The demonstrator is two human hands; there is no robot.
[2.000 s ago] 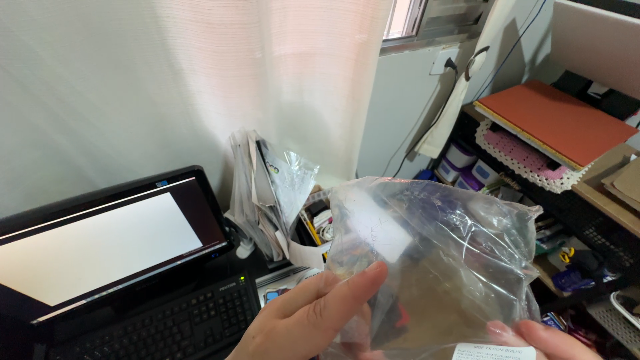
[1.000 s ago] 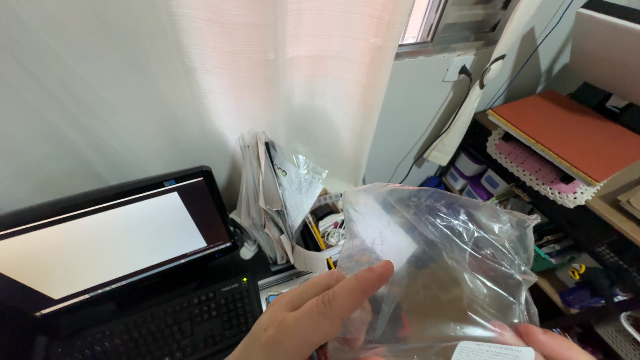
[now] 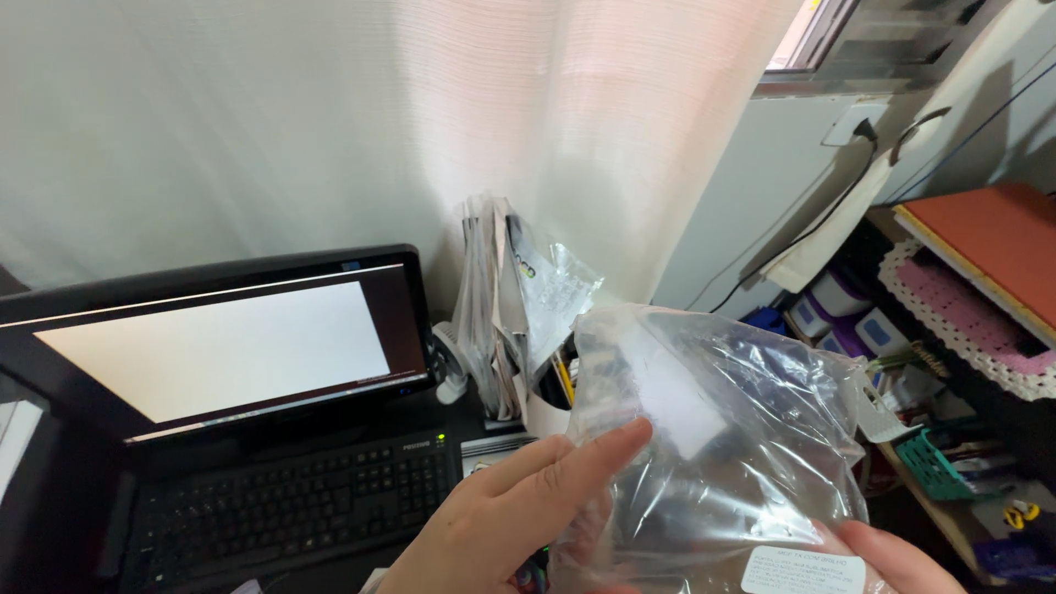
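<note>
A clear plastic bag fills the lower right of the view, held up between both hands. Its film is creased and shiny, with a white piece showing through near the top and a white label bearing writing at the bottom. My left hand grips the bag's left side, thumb or finger lying over the front and the other fingers partly hidden behind the film. At the lower right, my right hand holds the bag's edge beside the label; most of this hand is out of frame.
A monitor and a black keyboard stand at the left. Behind the bag are upright plastic-sleeved papers near a white curtain. Shelves at the right hold an orange board, a crocheted mat and a green basket.
</note>
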